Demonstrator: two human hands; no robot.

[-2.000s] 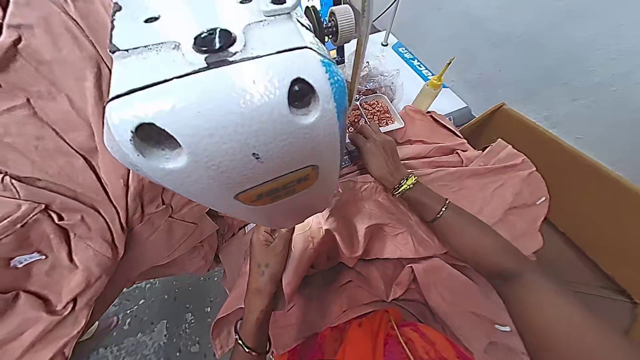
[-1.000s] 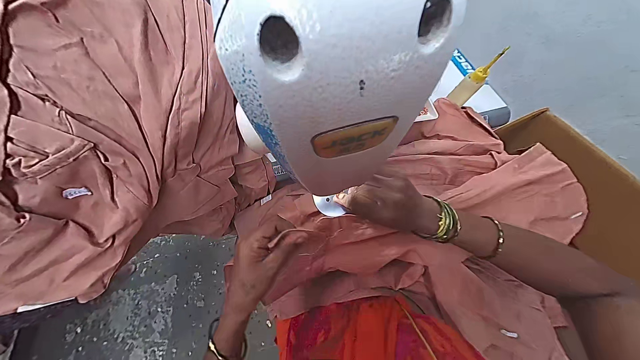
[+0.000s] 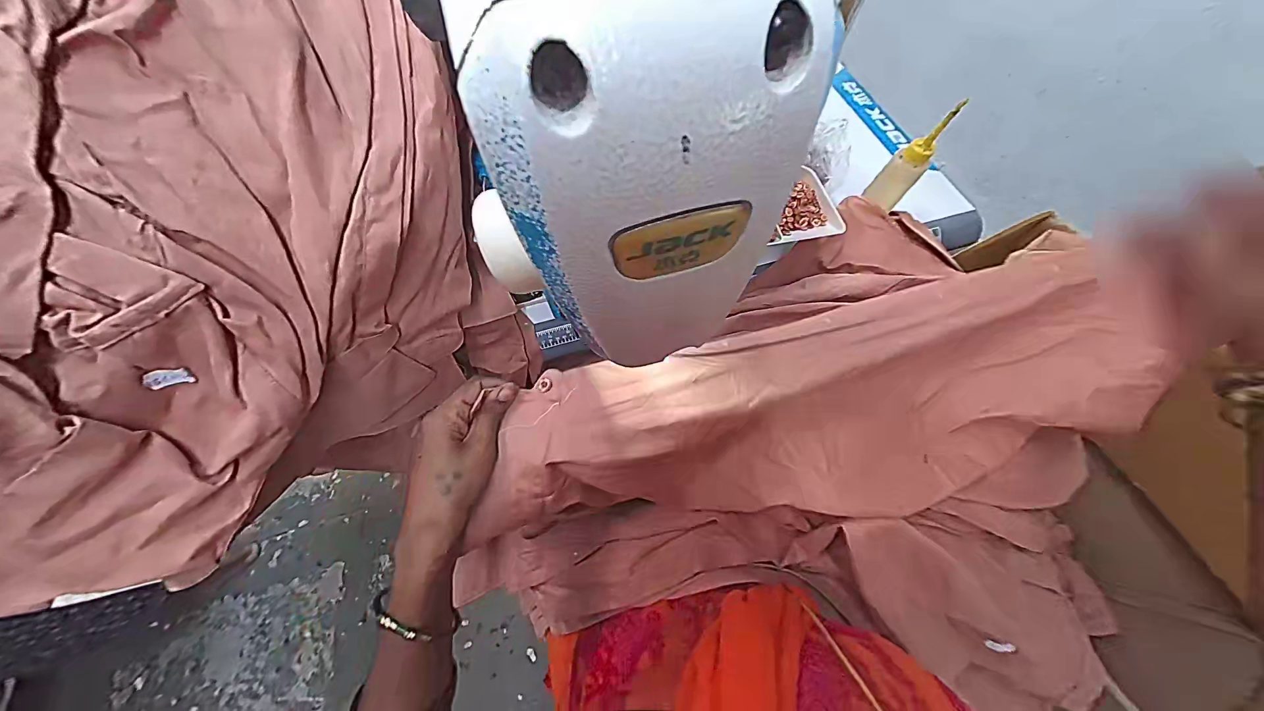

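Note:
A dusty-pink garment (image 3: pixel 839 415) lies stretched across my lap, in front of a white Jack sewing machine head (image 3: pixel 652 148). My left hand (image 3: pixel 464 444) pinches the garment's edge just left of the machine's lower tip, beside a small pink button (image 3: pixel 545 383). At the right edge, my right hand (image 3: pixel 1195 267) is blurred by motion; the far end of the raised fabric meets it, with the fingers not clearly visible. The machine's needle area is hidden behind its head.
More pink garments (image 3: pixel 217 197) are heaped at the left. Behind the machine are a white tray of small buttons (image 3: pixel 825 222) and a yellow-tipped squeeze bottle (image 3: pixel 899 173). A cardboard box (image 3: pixel 1185 474) stands at the right.
My right hand has moved from beside the machine's tip to the far right, and the garment is now drawn out between my hands. A small white disc near the tip is no longer visible.

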